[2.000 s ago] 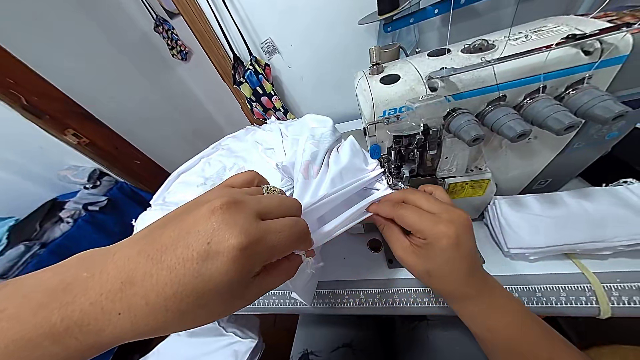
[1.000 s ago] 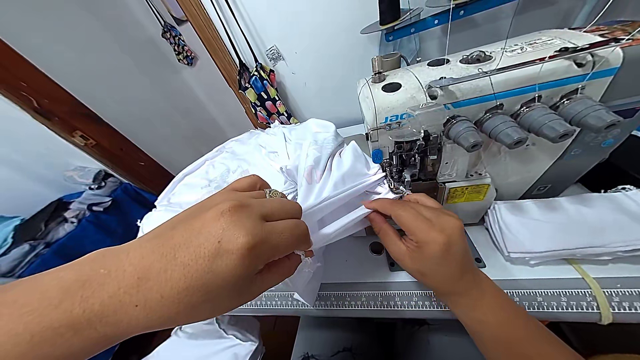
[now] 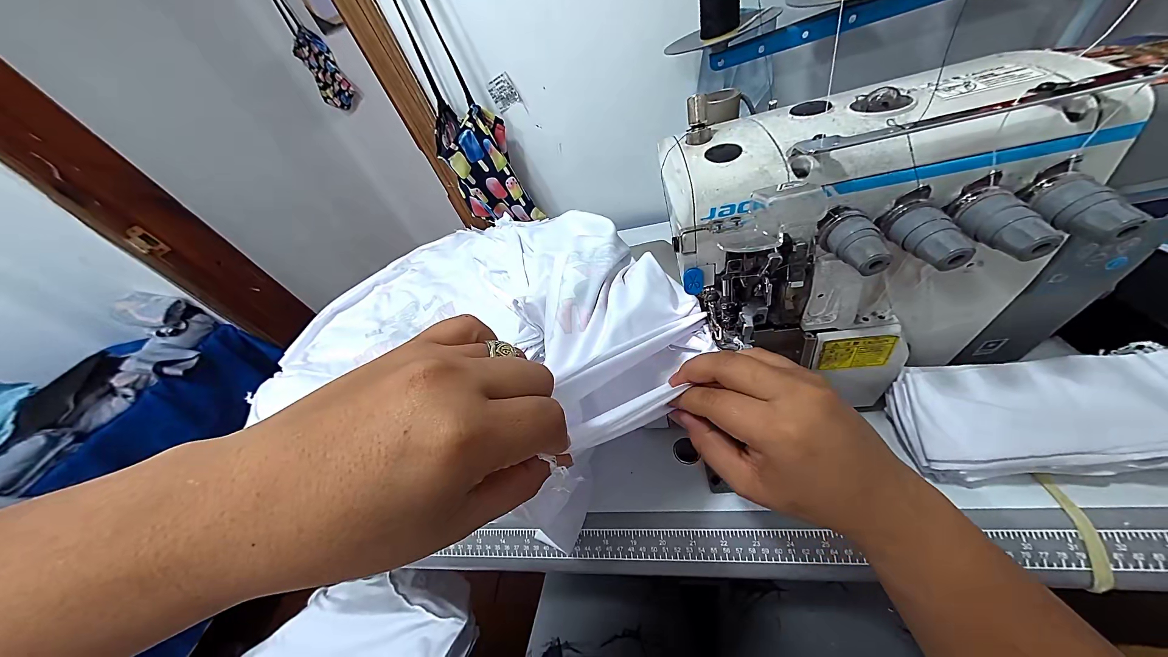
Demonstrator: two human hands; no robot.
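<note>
A bunched white fabric piece [image 3: 438, 283] with faint print lies to the left of a white Jack overlock sewing machine [image 3: 757, 173]. Its right edge runs up to the needle and presser foot area [image 3: 730, 310]. My left hand [image 3: 465, 429], with a ring on one finger, grips the fabric at its near side. My right hand [image 3: 766, 420] pinches the fabric edge between thumb and fingers, just in front of the presser foot. Folds of the fabric are stretched between both hands. The exact spot under the foot is hidden.
Stacked white fabric pieces [image 3: 1031, 415] lie right of the machine, beside a yellowish strip [image 3: 1077, 534]. A measuring scale [image 3: 657, 545] runs along the table's front edge. More white fabric [image 3: 374, 620] is below at the left. Dark clothes and blue cloth [image 3: 182, 411] are farther left; patterned pouches [image 3: 493, 169] hang behind.
</note>
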